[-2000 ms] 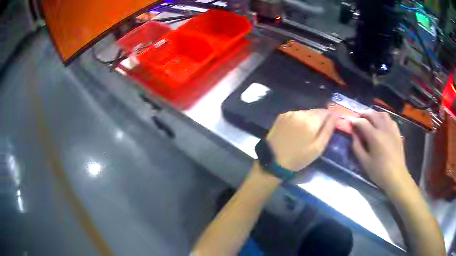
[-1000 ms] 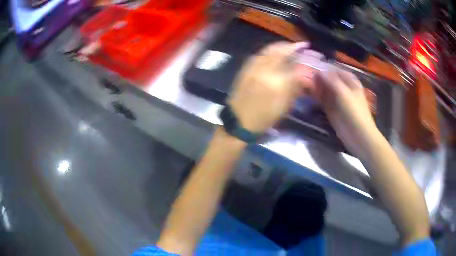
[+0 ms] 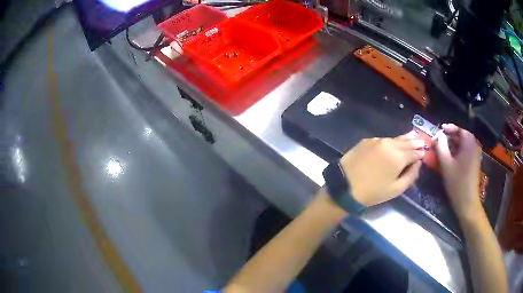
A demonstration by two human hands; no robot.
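My left hand [image 3: 381, 169], with a dark watch on the wrist, is over the black base block [image 3: 355, 123]. Its fingertips rest on an orange-brown carrier plate [image 3: 426, 158]. My right hand [image 3: 460, 163] is just to the right, its thumb and index finger pinched at the plate's rear edge on something small and pale, mostly hidden by the fingertips. A silver-white locating strip [image 3: 424, 125] lies behind the fingertips. Much of the plate is hidden under my hands; its right end shows beyond my right wrist.
Red parts bins [image 3: 241, 51] with small dark parts stand at the rear left. Orange-brown guide plates [image 3: 393, 74] line the block's rear edge. A black machine head [image 3: 473, 51] stands behind the block. Stacked plates [image 3: 511, 220] are at the right edge. A lit monitor [image 3: 123, 7] is at upper left.
The view has shifted, so the bench sits further right and lower than a second ago. My hands stay together at the plate, and their fingers are now sharper and nearer the strip.
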